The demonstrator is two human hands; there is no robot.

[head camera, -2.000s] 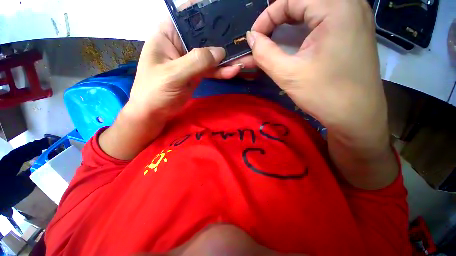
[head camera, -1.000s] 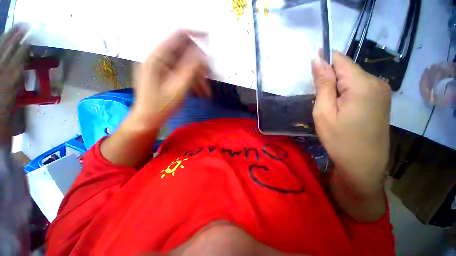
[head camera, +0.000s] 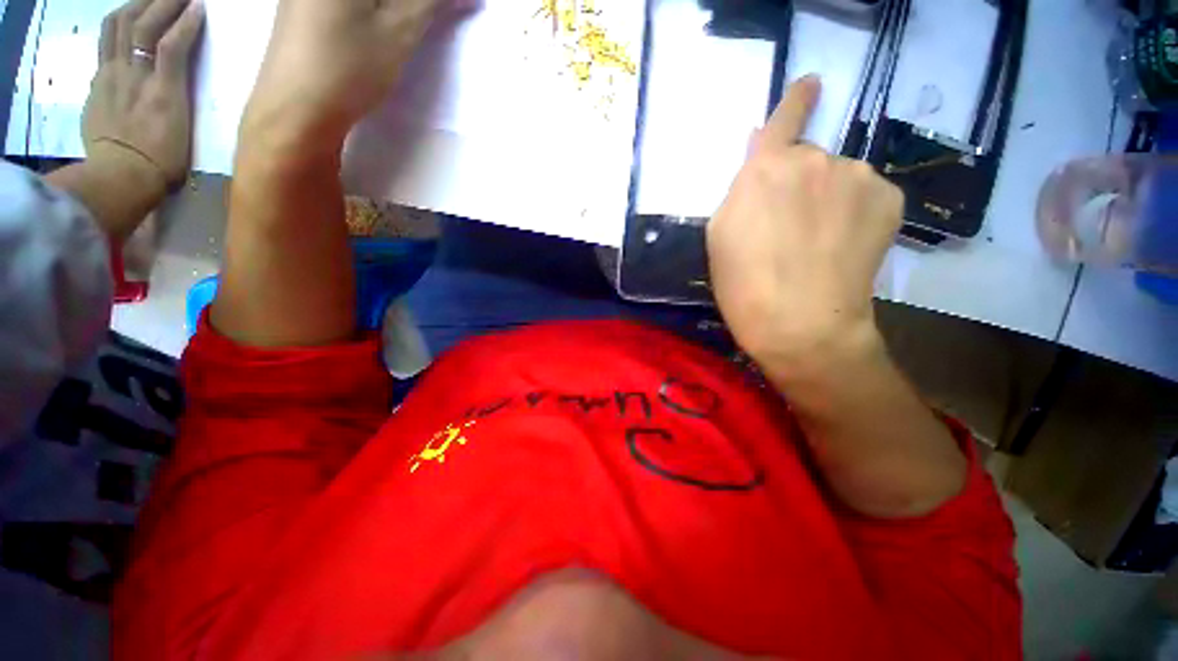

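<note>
A black phone middle frame [head camera: 665,261] with a large open window and a thin silvery rim lies at the table's front edge, its dark end towards me. My right hand [head camera: 807,233] is over its right side, back of the hand up, index finger pointing forward and the other fingers curled out of sight; whether they grip the frame is hidden. My left hand [head camera: 349,52] reaches forward over the white table, its fingertips cut off by the top edge. Loose yellow-gold flex pieces [head camera: 588,45] lie scattered between my hands.
Stacked black frames [head camera: 937,194] with a gold strip lie right of my hand. A clear container [head camera: 1098,213] and a green-tinted bottle [head camera: 1143,58] are at the far right. Another person's hand [head camera: 136,97] rests on the table at left. A blue stool [head camera: 388,265] is below the table edge.
The frame, worked on by both hands earlier, is now at the table edge under my right hand. My left hand has moved forward. The other person has come in at left.
</note>
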